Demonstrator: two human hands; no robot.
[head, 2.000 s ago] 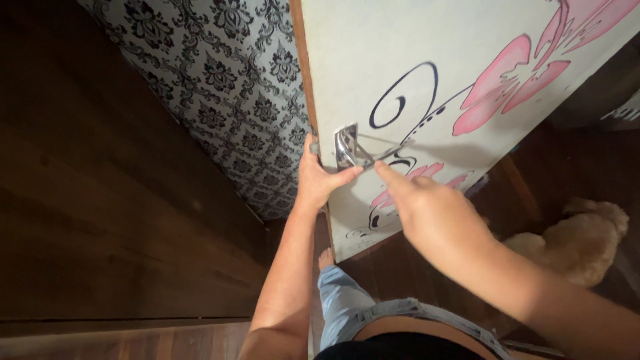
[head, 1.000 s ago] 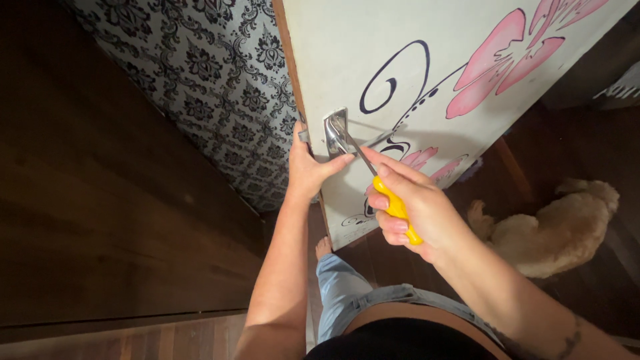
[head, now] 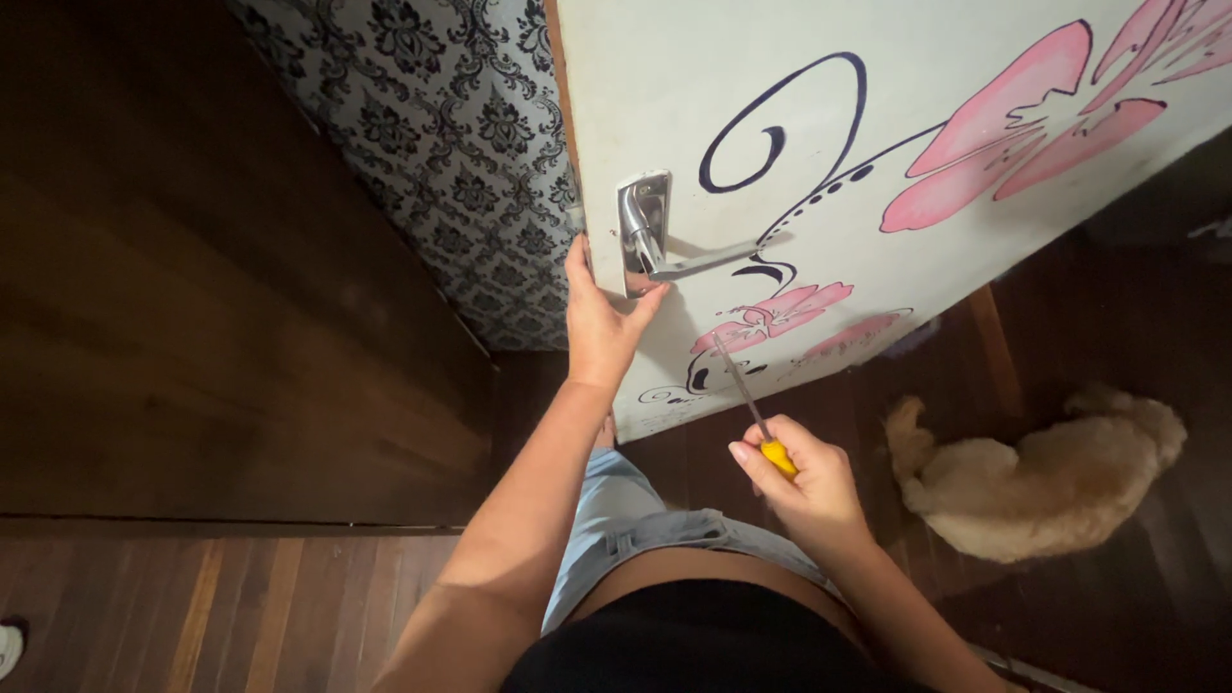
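Observation:
A white door [head: 654, 58] painted with pink flowers and dark scrolls stands in front of me. Its chrome lever handle [head: 707, 262] sits on a chrome backplate [head: 657, 197] near the door's edge. My left hand [head: 606, 327] is at that edge, fingers around it and thumb by the lower end of the backplate. Lower right of the handle, my right hand [head: 804, 481] grips the yellow handle of a screwdriver [head: 746, 390], its shaft pointing up and left. The screwdriver's tip is apart from the handle and its plate.
A fluffy tan dog [head: 1030, 481] lies on the dark wooden floor [head: 972, 616] at the right. Dark wooden furniture or panelling [head: 221, 289] fills the left side. Beyond the door's edge is a wall with black-and-grey damask wallpaper [head: 462, 154].
My right hand has drawn the screwdriver down and away from the door handle's plate. My left hand remains at the door's edge.

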